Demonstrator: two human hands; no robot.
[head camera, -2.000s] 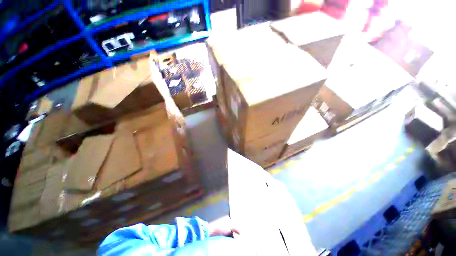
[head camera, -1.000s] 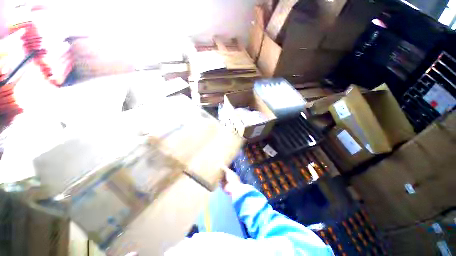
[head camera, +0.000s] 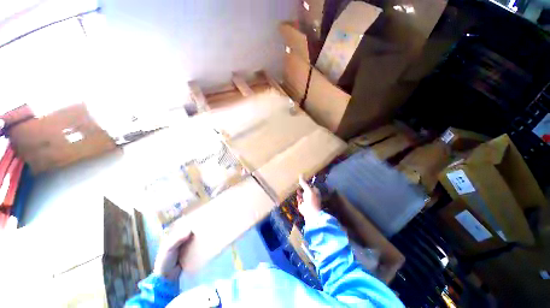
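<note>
A large brown carton piece (head camera: 226, 219) with opened flaps (head camera: 289, 144) lies or is held in front of me. Patches of clear tape and print show on its inner side. My left hand (head camera: 173, 252) grips its near left edge, thumb on top. My right hand (head camera: 309, 197) is at its right edge near the flap, with a finger extended along it; its grip there is blurred. Whether it is a flattened carton or an open box is unclear in the glare.
A grey tray stack (head camera: 377, 189) and an open carton (head camera: 491, 186) with white labels stand at the right. Tall open cartons (head camera: 328, 99) stand behind. A wooden pallet (head camera: 232, 90) is at the back. Another carton (head camera: 63, 137) is at the far left. Dark trays lie lower right.
The view has shifted and moved closer to the carton piece. My left hand has come into view on its near edge. My right hand now shows at its right side.
</note>
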